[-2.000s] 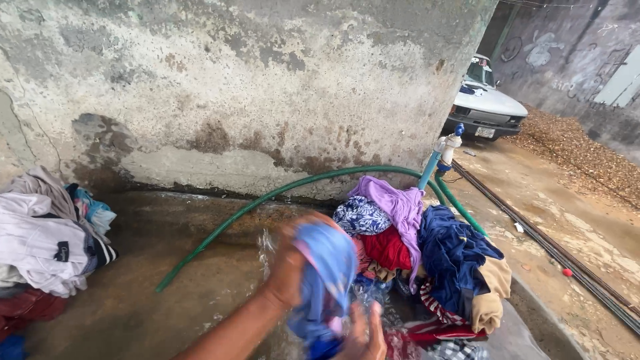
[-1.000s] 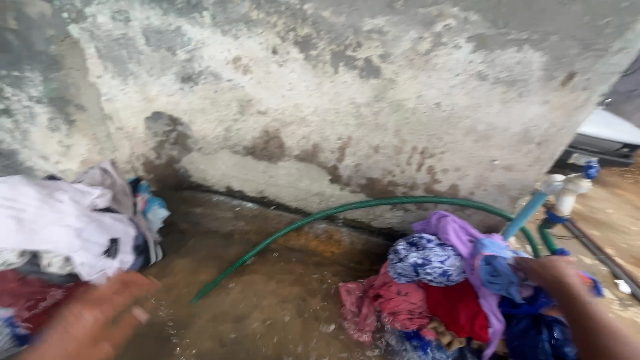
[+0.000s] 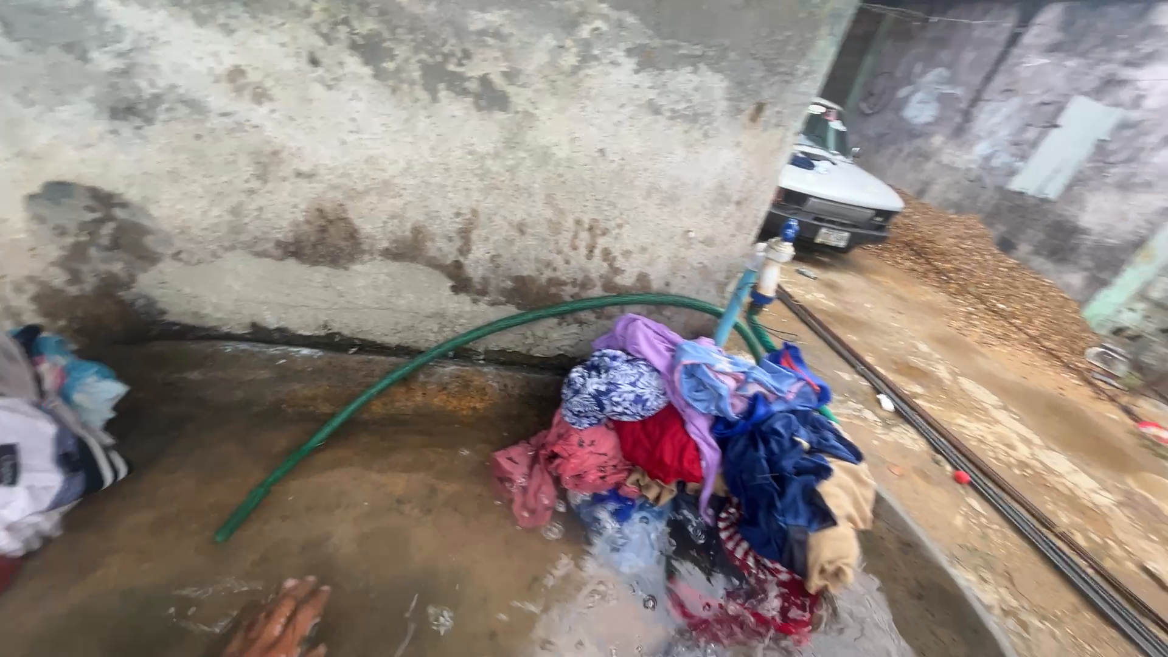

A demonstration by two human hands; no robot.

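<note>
One hand of mine shows at the bottom edge, apparently my left hand [image 3: 281,620], its fingers spread over the shallow water and nothing in them. My right hand is out of the frame. To the right, a heap of wet clothes holds a light blue cloth [image 3: 716,376], a lilac cloth [image 3: 646,338], a blue-and-white patterned cloth [image 3: 614,389], a red cloth [image 3: 664,445], a pink cloth [image 3: 584,456], a navy cloth [image 3: 787,479] and a beige cloth [image 3: 841,520]. A red-and-white striped cloth [image 3: 753,558] lies partly in the water. White clothing [image 3: 32,465] is piled at the left edge.
A green hose [image 3: 401,376] curves from beside the tap [image 3: 774,265] across the wet floor. Behind stands a stained wall [image 3: 438,164]. A low concrete edge [image 3: 949,566] bounds the right side, with metal rods [image 3: 967,474] beyond it. A white vehicle [image 3: 839,187] is farther back.
The light blue cloth, in my hand two seconds ago, now lies on top of the right heap, let go. My right hand has left the view, which has swung back to the right.
</note>
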